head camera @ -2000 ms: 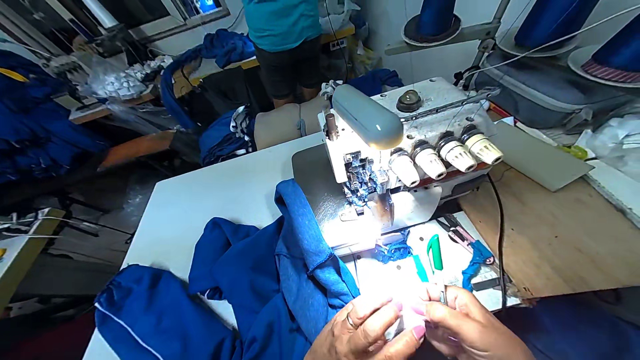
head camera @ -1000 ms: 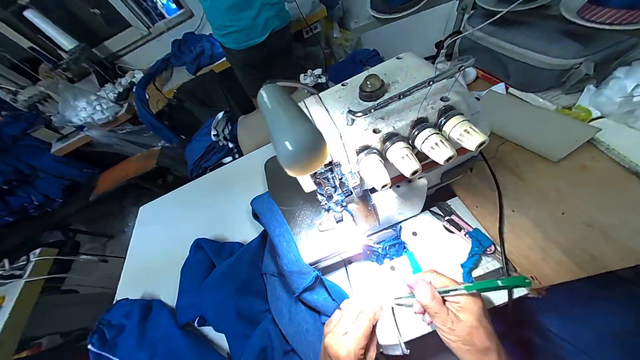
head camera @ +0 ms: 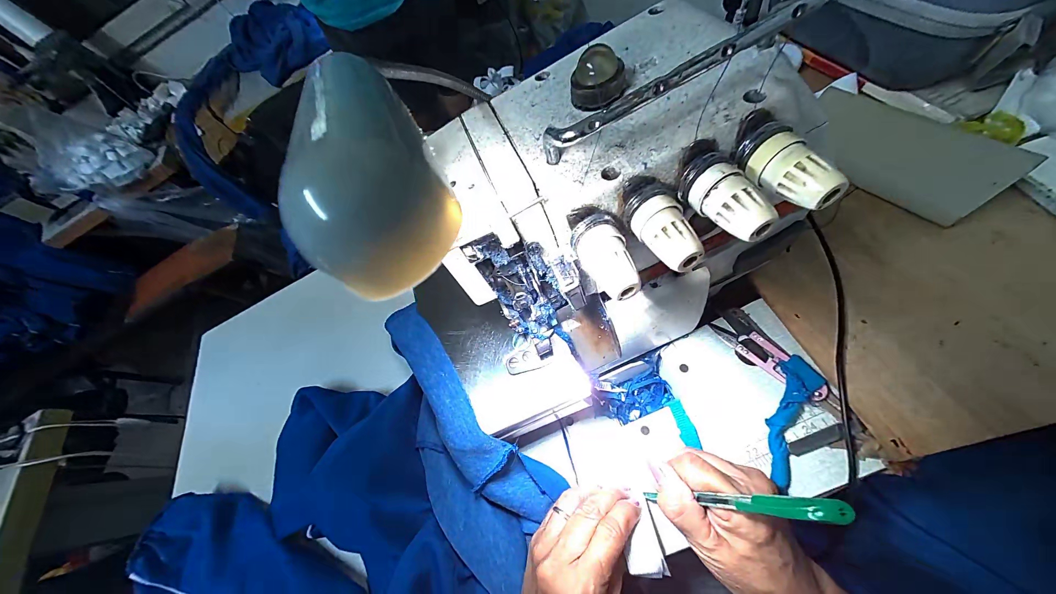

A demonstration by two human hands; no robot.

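Note:
My right hand (head camera: 726,524) grips a green-handled tool with a metal shank (head camera: 784,506), likely a seam ripper, its tip pointing left. My left hand (head camera: 582,540) pinches a small white strip (head camera: 646,551), which hangs between the hands, and the tool's tip touches there. Blue fabric (head camera: 371,478) lies left of my left hand, its edge beside the plate of an overlock sewing machine (head camera: 528,346). The fine detail at my fingertips is washed out by glare.
A lamp (head camera: 367,181) hangs over the machine's left side, near several tension dials (head camera: 664,223). Pink-handled scissors (head camera: 767,355) and a blue fabric scrap (head camera: 792,412) lie right of the machine. A black cable (head camera: 837,330) runs down the wooden table (head camera: 932,313).
The green tool, lying by the machine two seconds ago, is now in my right hand. The view has moved closer to the machine.

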